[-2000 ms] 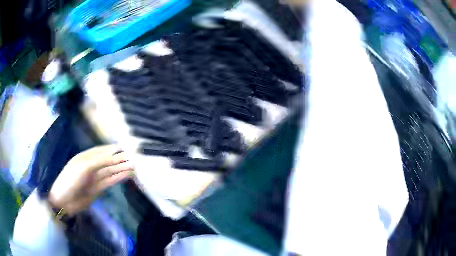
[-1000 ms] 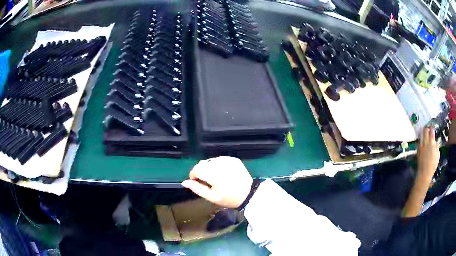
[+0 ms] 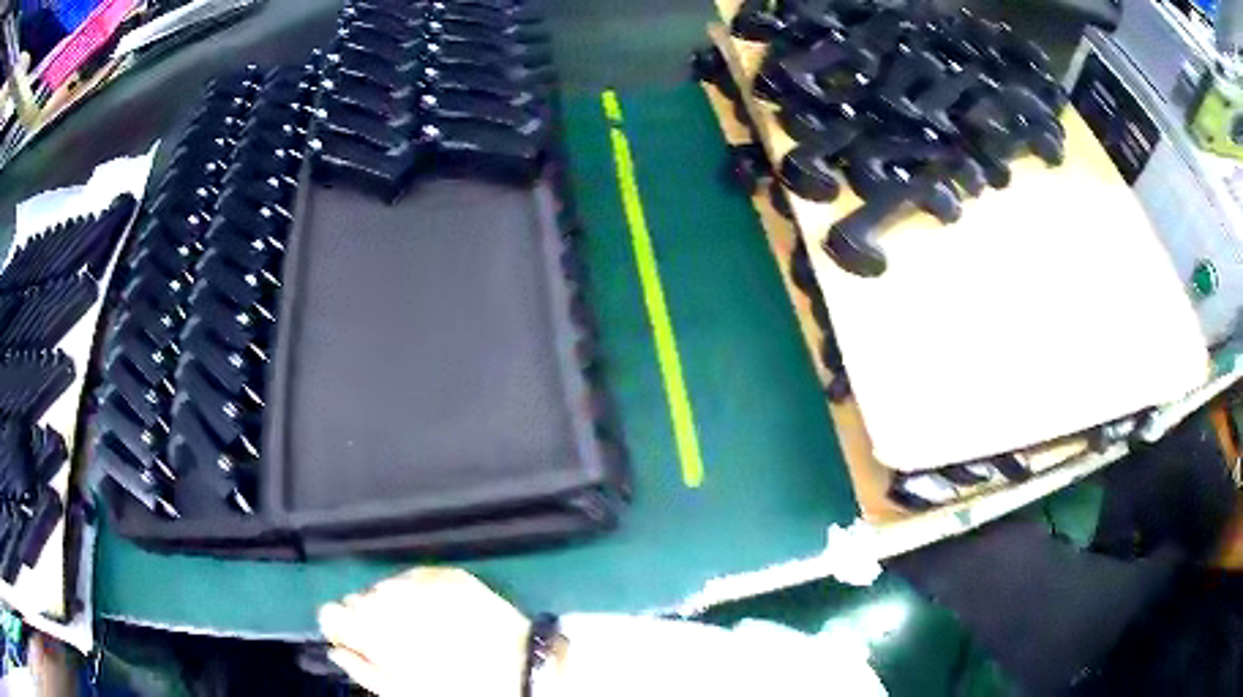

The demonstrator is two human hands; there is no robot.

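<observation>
My right hand is at the bottom, by the bench's front edge, below the trays. It is washed out, its palm is hidden, and no part shows in it. My left hand is not in view. A full black tray holds slanted rows of black arms with bright tips. Touching it on the right, a black tray has arms only in its back part; its front part is bare. At the far left, more black arms lie in rows on a white-lined board, cut off by the picture edge.
On the right, black jointed parts are heaped at the back of a stacked tan board, with more parts beneath. A yellow-green strip runs along the green bench. A white-grey machine stands at the right.
The view has shifted right and closer, so the trays appear larger and further left. The yellow strip now shows at length. My right hand has moved left and down in the picture.
</observation>
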